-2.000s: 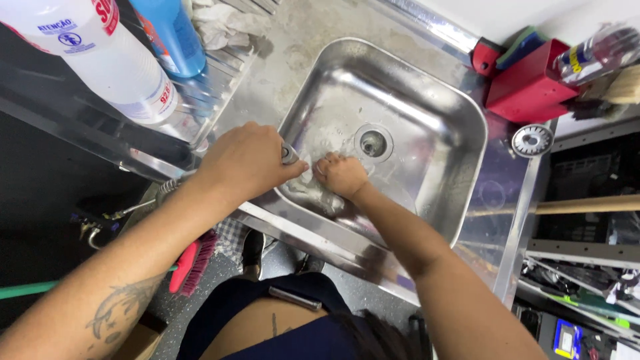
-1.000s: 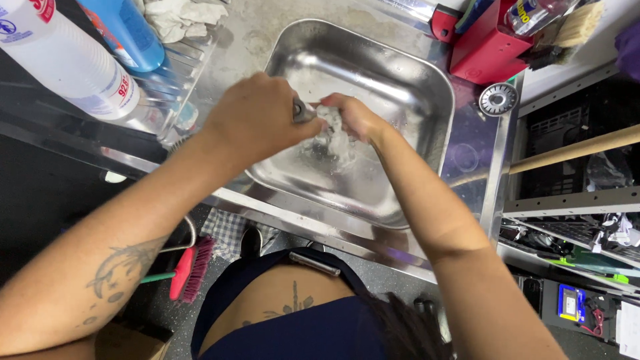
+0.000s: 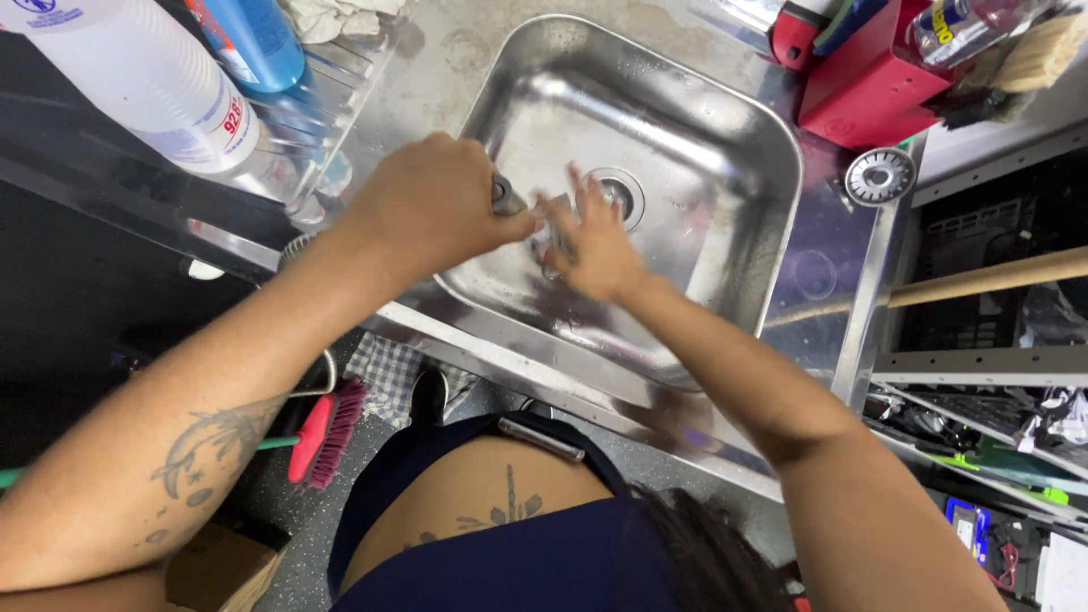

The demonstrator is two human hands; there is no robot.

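Observation:
Over the left side of the stainless steel sink (image 3: 646, 340), my left hand (image 3: 433, 200) is closed on a grey object (image 3: 507, 197) with a rounded end; its kind is unclear, as the fingers cover most of it. My right hand (image 3: 595, 242) is just to its right, above the basin, fingers spread and blurred by motion. Something shiny and greyish shows between and below these fingers; whether it is part of the object or water cannot be told. The drain (image 3: 619, 200) lies just behind the right fingertips. Wet drops dot the basin.
Stacked plastic cups (image 3: 161, 93), a blue bottle (image 3: 255, 42) and a white cloth (image 3: 340, 15) are at the back left. A red holder (image 3: 875, 81) and a sink strainer (image 3: 881, 177) sit at the right. A wooden handle (image 3: 994, 276) juts in there; a red brush (image 3: 323, 433) is below left.
The right hand's fingers, bunched near the left hand earlier, are now spread toward the drain. The left hand stays closed on the grey object. The bright splash seen one second ago has shrunk.

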